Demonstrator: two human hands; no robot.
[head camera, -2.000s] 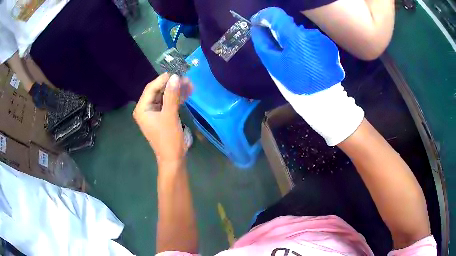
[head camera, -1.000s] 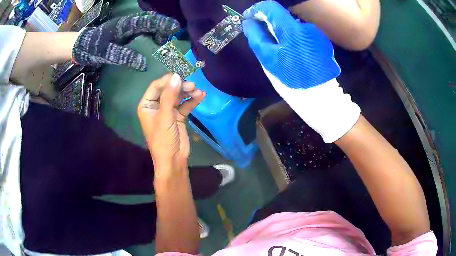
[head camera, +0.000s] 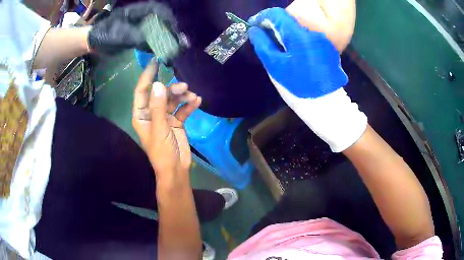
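Observation:
My right hand (head camera: 304, 61), in a blue and white glove, pinches a circuit board (head camera: 227, 42) at its upper right corner. This board is dark with silver parts and has a narrow strip standing at its top edge. My left hand (head camera: 164, 124) is bare, palm up, with its fingers spread. A second, greenish board (head camera: 160, 36) is blurred and lies at a coworker's dark-gloved hand (head camera: 119, 31). Its lower end is just above my left index fingertip; whether they touch is unclear.
A brown carton (head camera: 265, 165) with dark, flecked contents stands below, between my arms. A blue stool (head camera: 213, 144) is behind my left hand. A person in dark trousers (head camera: 91, 177) stands close at left. Boards (head camera: 75, 81) are stacked at upper left.
The coworker's dark-gloved hand has come to the second board, which has moved up and left from my left fingertips. My left fingers have opened. The first board stays in my right hand.

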